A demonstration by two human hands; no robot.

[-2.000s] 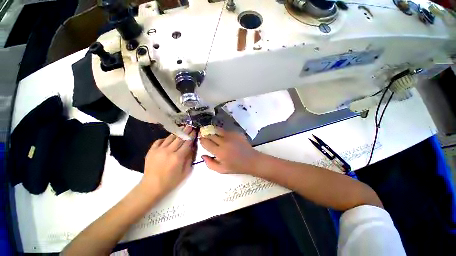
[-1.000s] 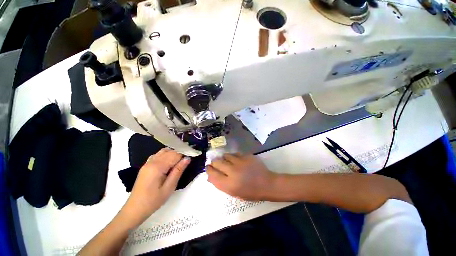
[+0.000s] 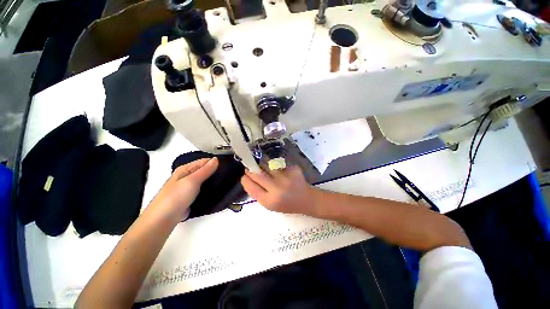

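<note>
A black fabric panel point(image 3: 220, 188) lies at the left end of the off-white sewing machine point(image 3: 356, 84), partly under its head. My left hand point(image 3: 192, 181) holds the panel's left part between thumb and fingers. My right hand point(image 3: 278, 188) is by the presser foot, fingertips at the panel's right edge; its fingertips are partly hidden behind the machine's lever. A small pale yellow piece point(image 3: 277, 163) shows just above my right hand. The needle is hidden.
Black workpieces point(image 3: 114, 190) lie at the left, one with a yellow ticket point(image 3: 48, 183). More black panels point(image 3: 134, 102) lie behind the head. Black thread snips point(image 3: 413, 189) lie at the right. A white scrap point(image 3: 338, 145) is under the arm. A black cable point(image 3: 471, 157) hangs at the right.
The view has shifted. My left hand has moved to the panel's left side, and my right hand has moved up closer to the presser foot. The panel is turned and spread differently.
</note>
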